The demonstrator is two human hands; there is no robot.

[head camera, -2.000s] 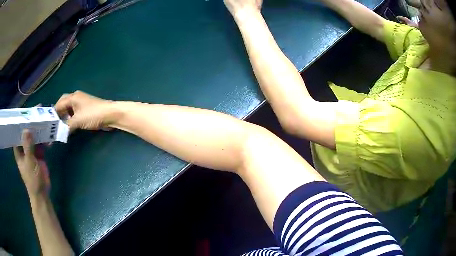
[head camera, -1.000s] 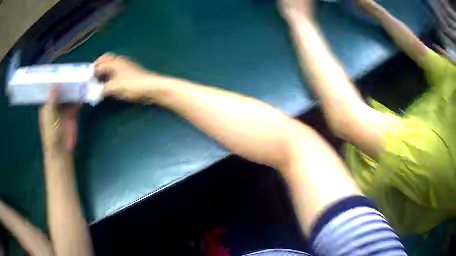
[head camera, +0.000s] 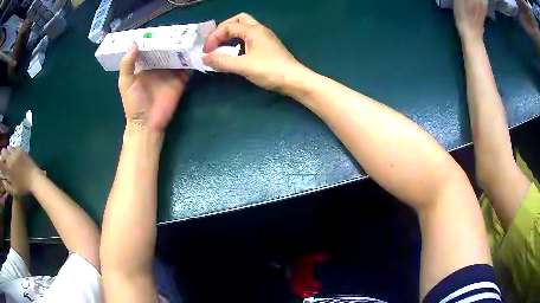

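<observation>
A long white product box (head camera: 157,44) with dark printing and a small green mark is held level above the green table, at the upper left. My left hand (head camera: 148,92) holds it from below, with the thumb on its near side. My right hand (head camera: 251,53) is at the box's right end, where the flaps stand open. Its thumb and fingers pinch a white piece at that opening; whether this is a flap or the contents, I cannot tell. The inside of the box is hidden.
The dark green table (head camera: 331,118) has its near edge below my forearms. White cartons (head camera: 100,21) stand at the far left. A neighbour in white handles a carton at left. A neighbour in yellow-green (head camera: 512,231) reaches over the table at right.
The view has swung left, so the box and my hands now show further right and higher. The neighbour at left has come into view. My hands still hold the box and its right end.
</observation>
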